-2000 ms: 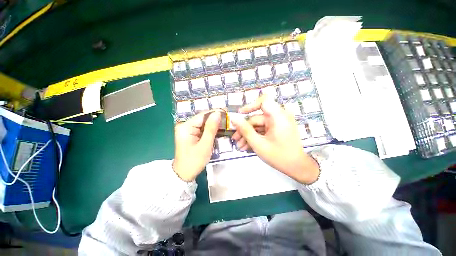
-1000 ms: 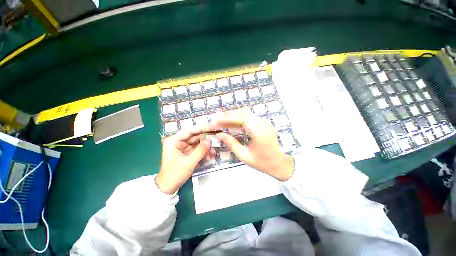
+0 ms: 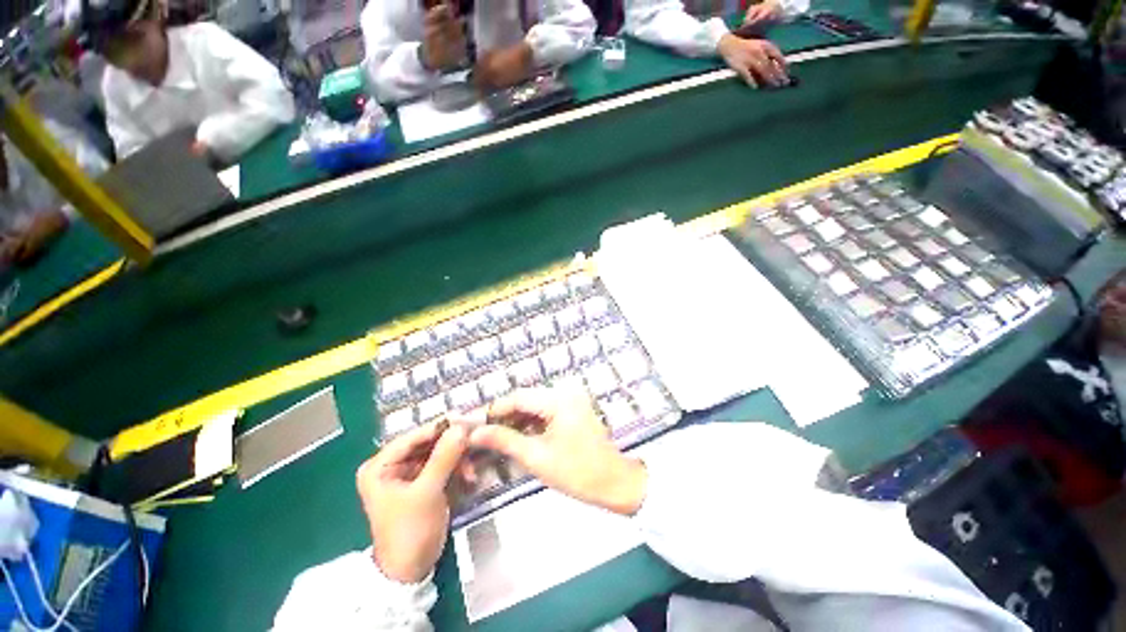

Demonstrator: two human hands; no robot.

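Note:
My left hand [image 3: 410,496] and my right hand [image 3: 558,447] meet over the near edge of a clear blister tray [image 3: 519,358] with rows of silver-white parts. Their fingertips pinch a small part [image 3: 469,421] between them; it is mostly hidden, so I cannot tell its exact shape. A white adhesive sheet [image 3: 543,543] with a grey patch at its left end lies on the green mat between the tray and me.
White papers [image 3: 679,321] lie right of the tray, then a second filled tray [image 3: 889,278]. A grey machine [image 3: 1013,204] stands far right. Left are a grey sheet [image 3: 290,437], black sheets [image 3: 158,467] and a blue box [image 3: 77,556]. People in white smocks sit across the green channel.
The view has tilted up and turned right, bringing people across the channel into sight. My hands remain together over the tray, with the fingers now pinched closer at the tips.

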